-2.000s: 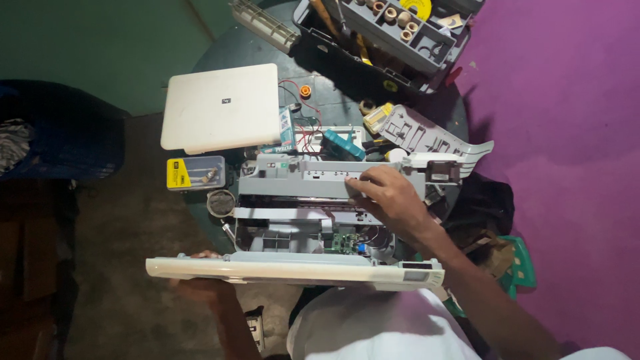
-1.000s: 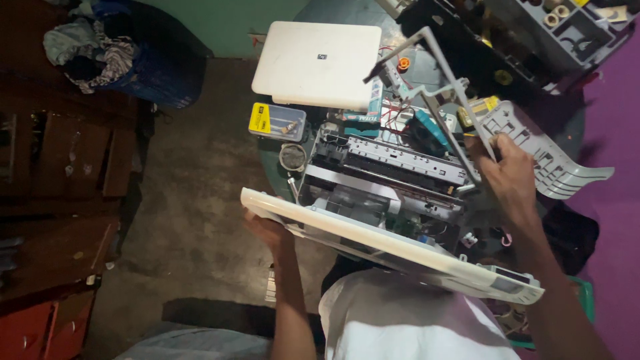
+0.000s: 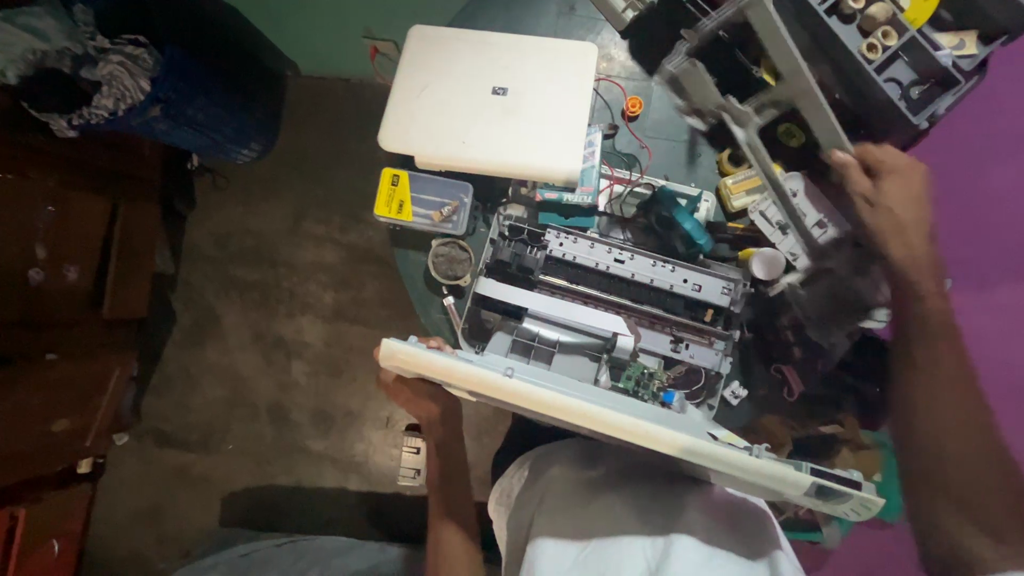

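Note:
My left hand [image 3: 420, 388] grips the left end of a long off-white printer casing panel [image 3: 608, 424], tilted down to the right in front of my body. With my right hand [image 3: 888, 192] I hold a grey plastic printer frame [image 3: 800, 80] up over the right side of the table; part of it is blurred. Between the hands lies the opened printer body [image 3: 592, 320], showing a slotted metal rail [image 3: 640, 268], a white ribbon cable [image 3: 552, 308] and a green circuit board [image 3: 644, 380].
Behind the printer are an off-white lid [image 3: 496, 100], a clear plastic case with a yellow label [image 3: 424, 200] and a teal power tool [image 3: 680, 220]. A round mesh-like part [image 3: 450, 262] sits left. An open toolbox [image 3: 904, 56] stands at back right, a blue barrel [image 3: 216, 88] on the floor.
My right hand has lifted the grey frame off the printer body and carried it right, baring the inside. My left hand still holds the panel, now tilted. The view has shifted left.

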